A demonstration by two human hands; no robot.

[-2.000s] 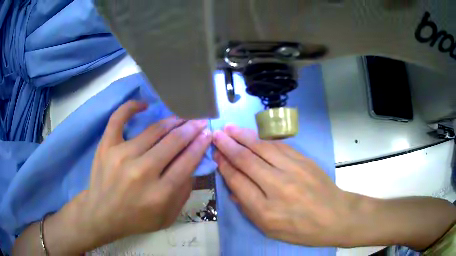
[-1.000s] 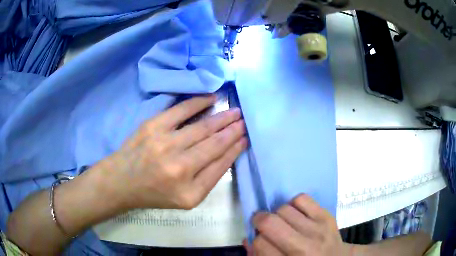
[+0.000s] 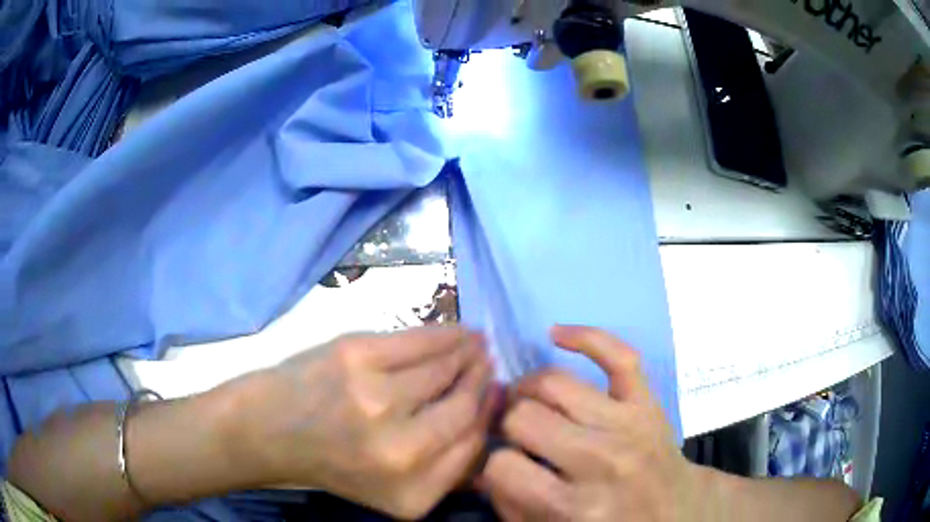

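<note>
The flat light-blue cut panel [image 3: 581, 224] runs from under the sewing machine's presser foot [image 3: 445, 97] towards me, right of the needle. The bunched garment body [image 3: 235, 214] lies left of the foot. My left hand [image 3: 377, 408] pinches the panel's left edge near the table's front. My right hand [image 3: 591, 428] holds the same edge just beside it, fingers curled. The fingertips of both hands nearly meet, and part of the edge between them is hidden or blurred. The shiny needle plate [image 3: 413, 229] shows between garment and panel.
A black smartphone [image 3: 734, 102] lies on the machine bed at the upper right. Blue cloth is heaped at the upper left [image 3: 61, 61]. A stack of blue panels [image 3: 902, 285] hangs at the table's right end. A bin with checked cloth [image 3: 816, 433] stands below right.
My left hand has moved from beside the needle plate down towards the right hand and now pinches the panel edge. The needle plate is more exposed. The whole view has shifted slightly.
</note>
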